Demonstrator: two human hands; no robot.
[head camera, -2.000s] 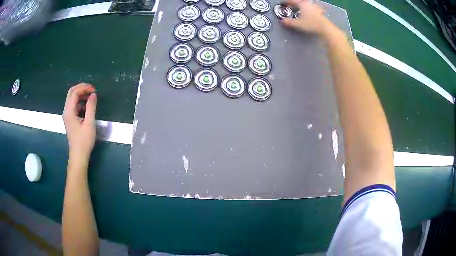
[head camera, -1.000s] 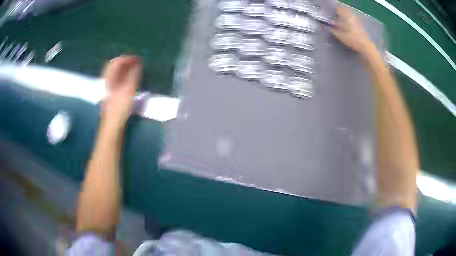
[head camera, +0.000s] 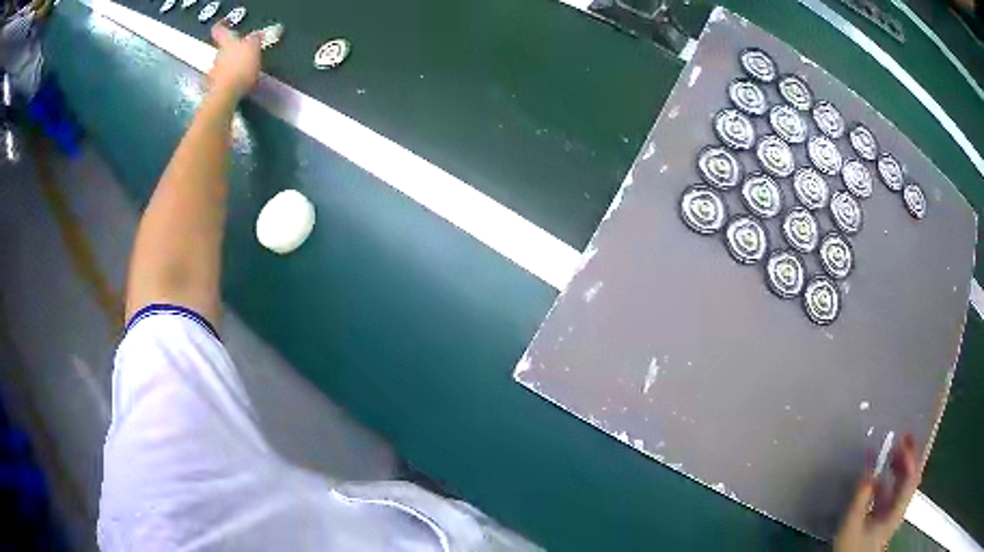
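The grey board (head camera: 691, 356) lies tilted across the right half, with chipped pale edges. Many round parts (head camera: 802, 230) with silver rings and dark rims sit in close rows on its upper part. My left hand (head camera: 240, 54) reaches to the upper left among round parts on the green belt; one part (head camera: 271, 36) is at its fingertips, and I cannot tell if it is gripped. Another round part (head camera: 332, 53) lies to the right of that hand. My right hand (head camera: 885, 498) is over the board's near right corner, fingers apart, with nothing visible in it.
A white disc (head camera: 286, 222) lies on the near green edge. A white stripe (head camera: 432, 194) runs along the green surface and meets the board's left edge. A dark fitting (head camera: 647, 16) is beyond the board. Blue objects (head camera: 54, 113) stand at the far left over the grey floor.
The view has swung left, so the board shows farther right. My left hand has reached out to the belt parts. My right hand has left the far row, where another part now sits.
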